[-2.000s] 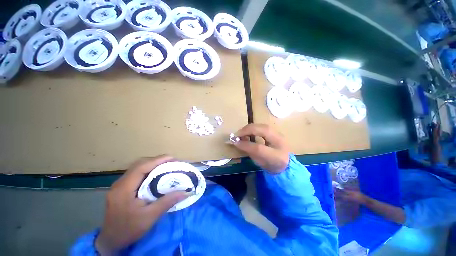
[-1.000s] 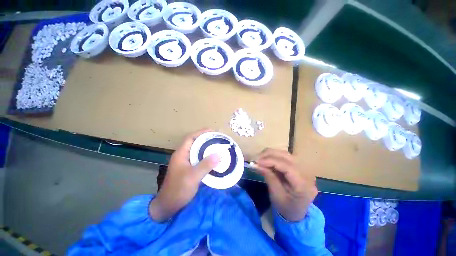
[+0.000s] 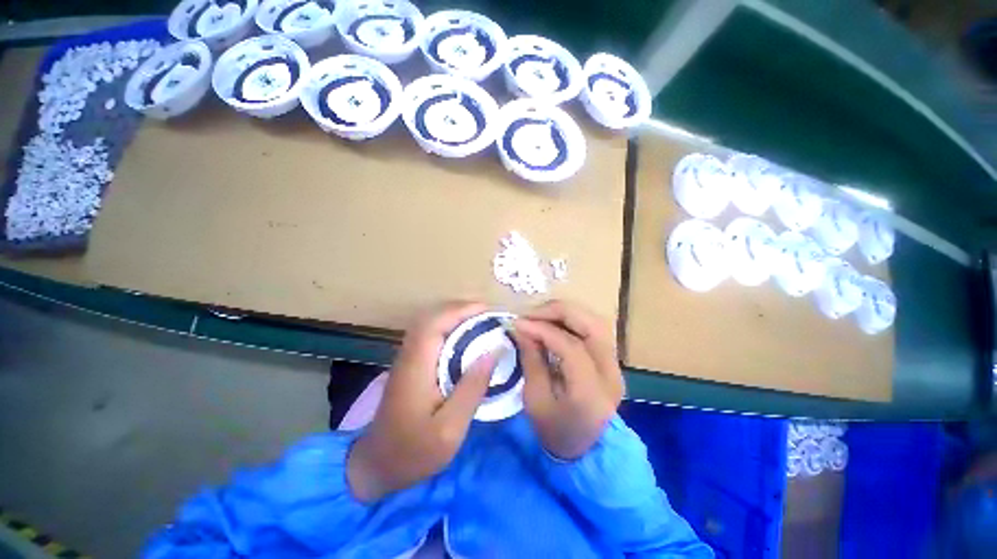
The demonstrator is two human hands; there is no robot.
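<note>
My left hand holds a round white housing with a dark ring, just off the near edge of the left cardboard, its thumb on the white centre. My right hand is at the housing's upper right rim, fingertips pinched together over the dark ring. A tiny pale piece seems to show at the fingertips, mostly hidden by them. A loose pile of small white clips lies on the cardboard just beyond my hands.
Rows of white housings stand at the back of the left cardboard sheet. More glaring housings stand on the right cardboard. A parts tray is at far left. A blue crate is below the bench at right.
My right hand has moved in from the right onto the housing's rim. Earlier the two were apart. The housing was lower and to the left at first, and has come up in front of the pile.
</note>
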